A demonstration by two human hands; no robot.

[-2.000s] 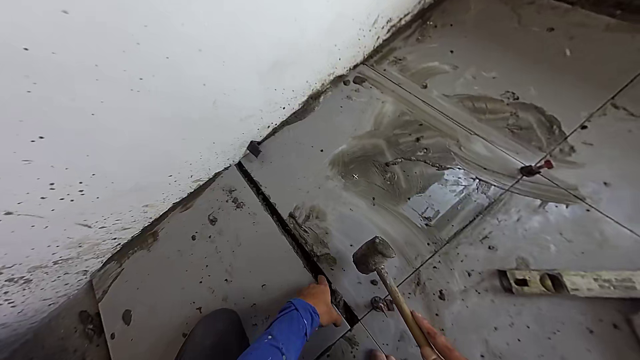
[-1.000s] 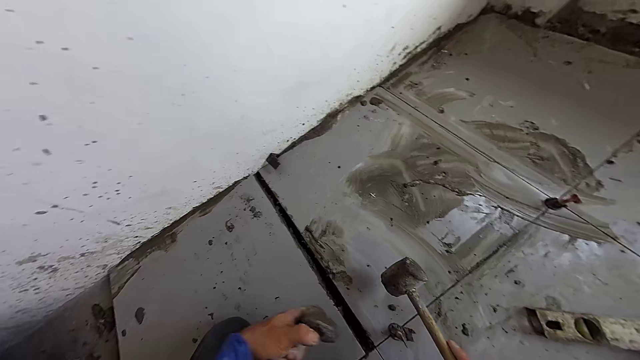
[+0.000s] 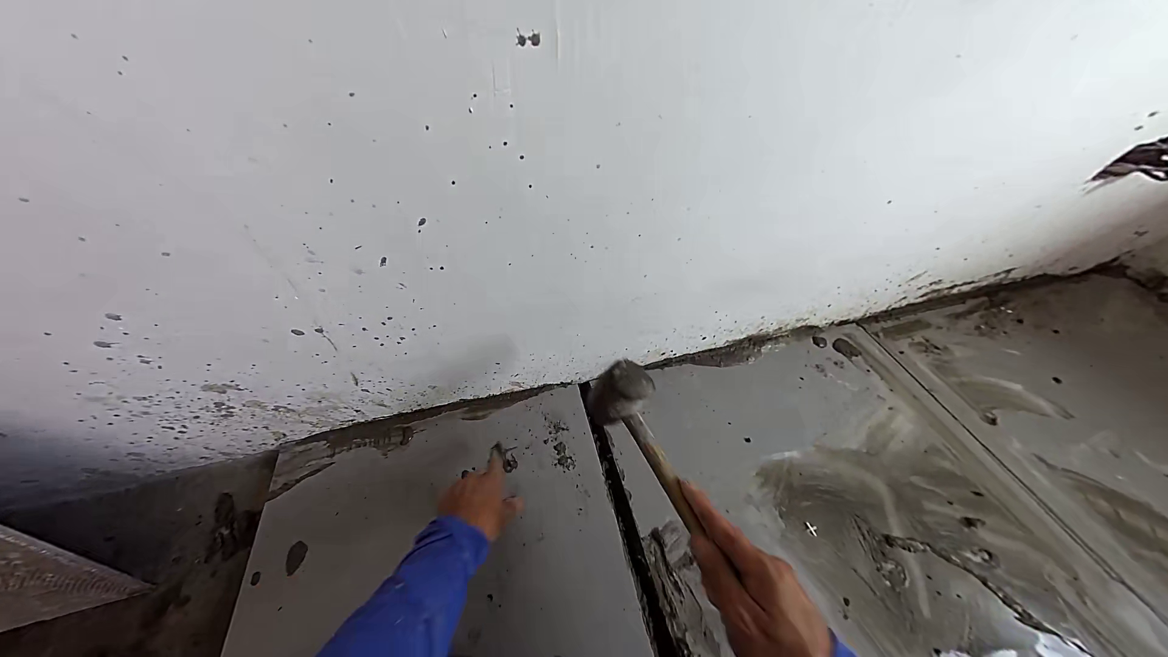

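Observation:
My right hand (image 3: 753, 579) grips the wooden handle of a rubber mallet (image 3: 622, 391), whose dark head is over the top end of the gap between two floor tiles, close to the wall. My left hand (image 3: 479, 500) is over the left grey tile (image 3: 429, 547), index finger pointing toward the wall; whether a small bit lies under its fingertip I cannot tell. The dark open joint (image 3: 620, 511) runs between this tile and the mortar-smeared tile (image 3: 721, 429) on the right.
A white wall (image 3: 584, 201) spattered with mortar rises along the tiles' far edge. Wet mortar smears (image 3: 849, 493) cover the right tiles, which meet at a thin joint. At the lower left lies a corner of a ridged piece (image 3: 55, 575) on the rough floor.
The mallet has moved to the wall end of the joint. My left hand has moved up the left tile; the dark lump it held one second ago is no longer seen. The view has swung toward the wall.

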